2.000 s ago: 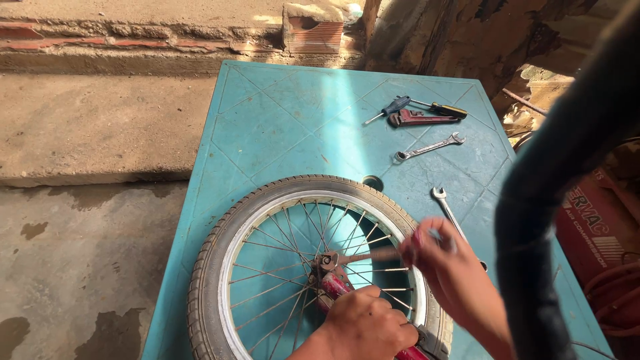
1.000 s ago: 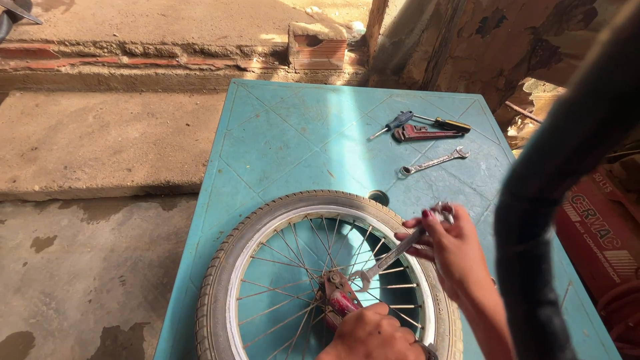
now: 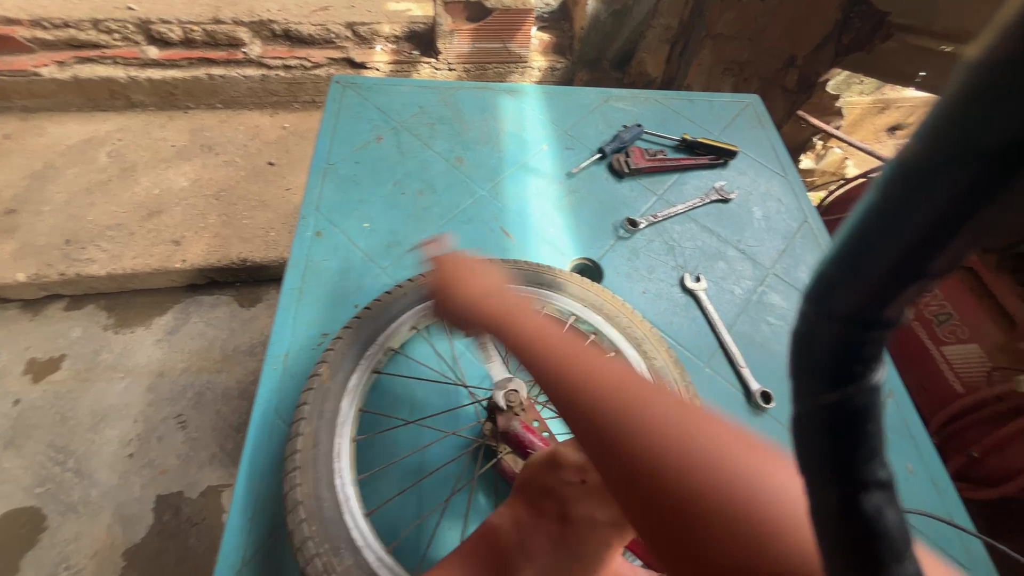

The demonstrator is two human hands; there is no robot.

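A spoked bicycle wheel (image 3: 348,400) lies flat on a blue table (image 3: 416,160). My left hand (image 3: 560,496) is closed around a red metal fork (image 3: 524,438) over the hub. The open jaw of a combination wrench (image 3: 498,370) sits on the axle nut beside the fork end. My right hand (image 3: 468,288), blurred by motion, is at the other end of that wrench, above the rim; its fingers mostly hide the handle. My right forearm crosses over the wheel and my left wrist.
A second combination wrench (image 3: 728,344) and a third one (image 3: 680,210) lie right of the wheel. Behind them are a red pipe wrench (image 3: 668,162), a blue-handled screwdriver (image 3: 620,142) and a yellow-and-black-handled screwdriver (image 3: 708,146). A thick black tube (image 3: 848,320) rises at the right.
My right hand has moved from the right of the hub to its far left side, and the wrench now points away across the wheel. My left hand still holds the fork.
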